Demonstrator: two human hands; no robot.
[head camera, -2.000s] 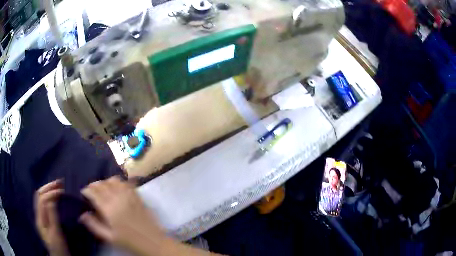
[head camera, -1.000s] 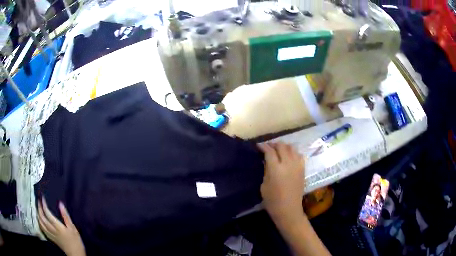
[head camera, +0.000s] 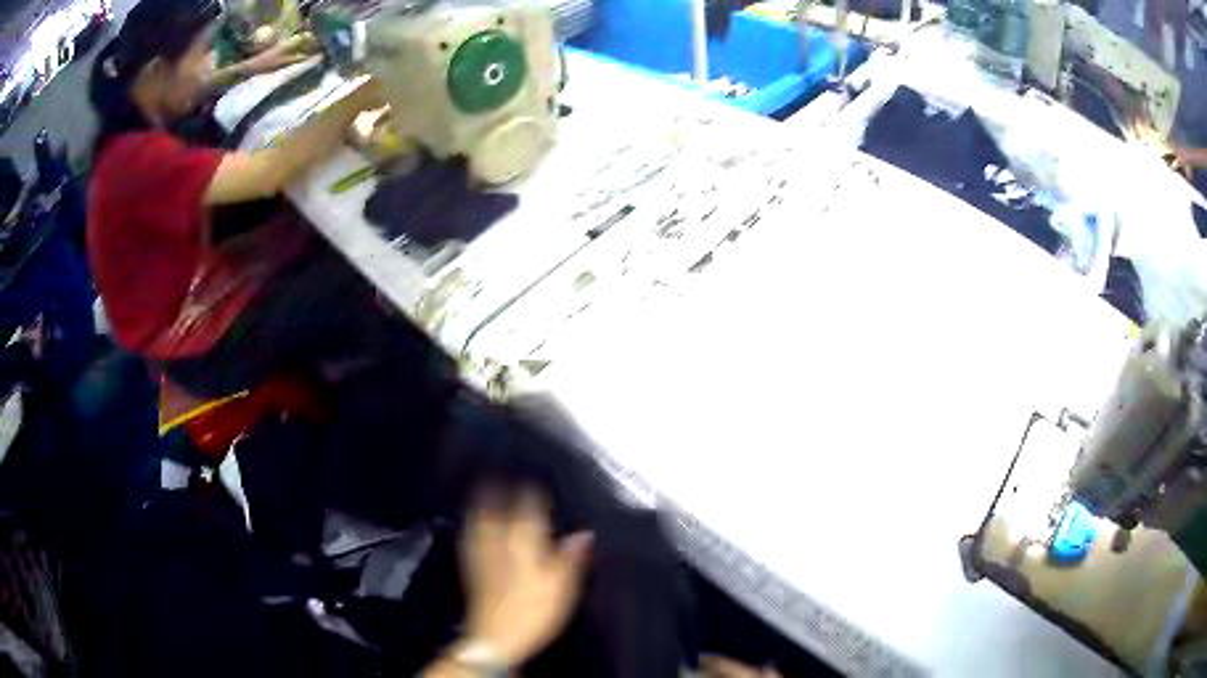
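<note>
The dark garment panel (head camera: 602, 530) hangs over the front edge of the white table, blurred, below the table top. My left hand (head camera: 519, 576) is at the bottom centre, blurred, against the dark cloth, with the thumb apart; whether it grips the cloth cannot be told. My right hand (head camera: 735, 669) shows only as a sliver at the bottom edge, right of the left hand; its fingers are hidden. The sewing machine head (head camera: 1145, 424) is cut off at the right, with the blue guard (head camera: 1073, 532) at its foot.
The white table (head camera: 821, 437) bears printed marks and a thin rod. At upper left, a person in a red top (head camera: 146, 239) works at another machine (head camera: 463, 93) with dark cloth beside it. A blue bin (head camera: 635, 40) and more dark cloth (head camera: 946, 146) lie beyond the table.
The view has swung left, moving the machine to the right edge. The dark panel has left the table top for its front edge. The white label on it no longer shows.
</note>
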